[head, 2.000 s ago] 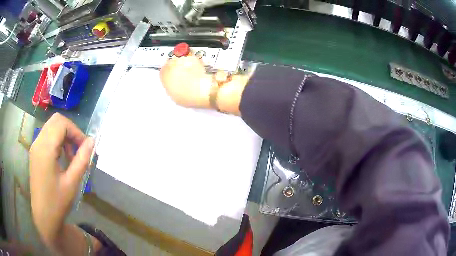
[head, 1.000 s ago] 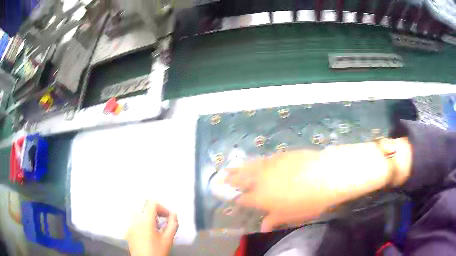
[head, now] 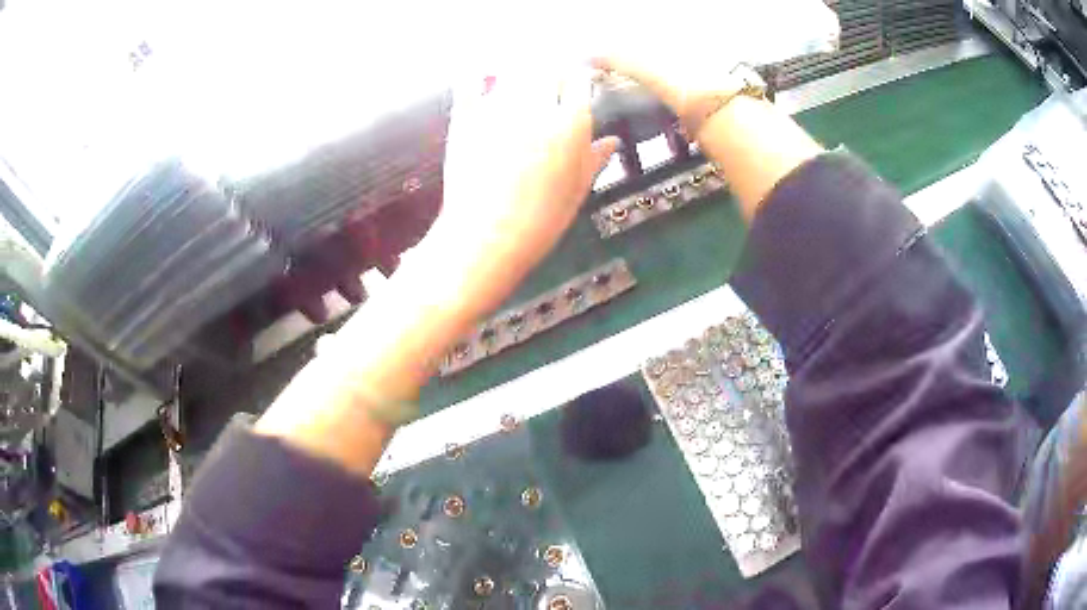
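Note:
My left hand [head: 519, 161] reaches up and forward to the bright white top of the tall tray stack [head: 161, 268], its thumb apart. My right hand [head: 668, 89] is beside it, further right, at the same white area. The fingertips of both hands blur into the glare, so I cannot tell whether they hold anything. The white surface [head: 274, 60] on top of the stack is overexposed; I cannot tell if it is paper or tray.
Two strip fixtures with round seats [head: 542, 316] lie on the green bench. A clear blister tray [head: 435, 572] with small round components is at the lower middle. Right of it are a round dark pad [head: 606, 419] and a parts board with silvery discs [head: 727, 459]. A blue bin [head: 69, 586] is lower left.
The view has swung right and up to the tray stack. My right hand has left the blister tray and my left hand has left the white sheet; both are now raised at the stack.

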